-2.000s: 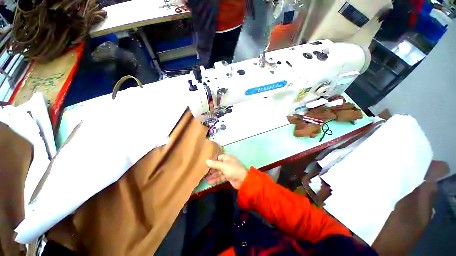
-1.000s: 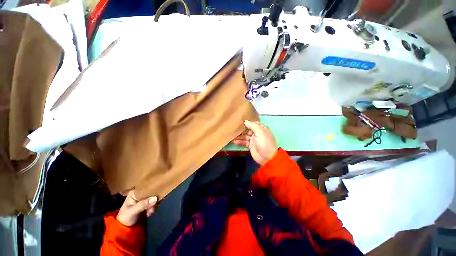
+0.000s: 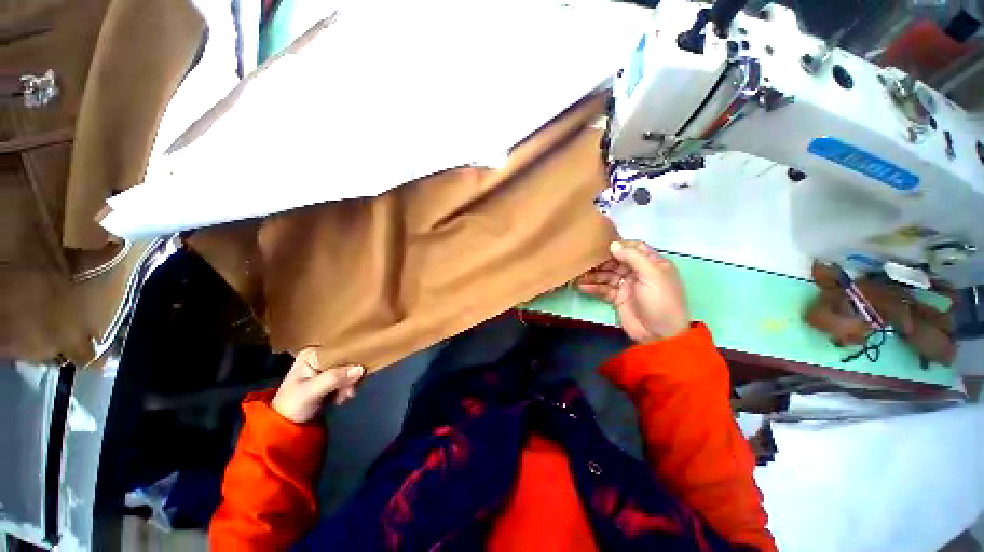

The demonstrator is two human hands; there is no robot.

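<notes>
A soft tan-brown panel (image 3: 432,253) spreads from the machine's needle area to the lower left. My left hand (image 3: 316,385) grips its lower left corner between thumb and fingers. My right hand (image 3: 644,289) pinches its right edge just in front of the presser foot (image 3: 617,185). The near edge runs fairly straight between both hands. A large white sheet (image 3: 367,119) lies along the panel's far side and partly covers it. The panel's end reaches the presser foot; whether the foot is down on it I cannot tell.
The white sewing machine (image 3: 788,119) stands at the right. Brown scraps (image 3: 917,321) with reddish snips and a black cord (image 3: 866,347) lie on the table's right end. White sheets (image 3: 874,474) are stacked below right. A brown bag (image 3: 38,183) with a metal clasp lies at far left.
The view has turned down and left, so the machine sits further right and higher. My left hand came into view between the earlier frames and still holds the panel's corner. My right hand keeps its edge.
</notes>
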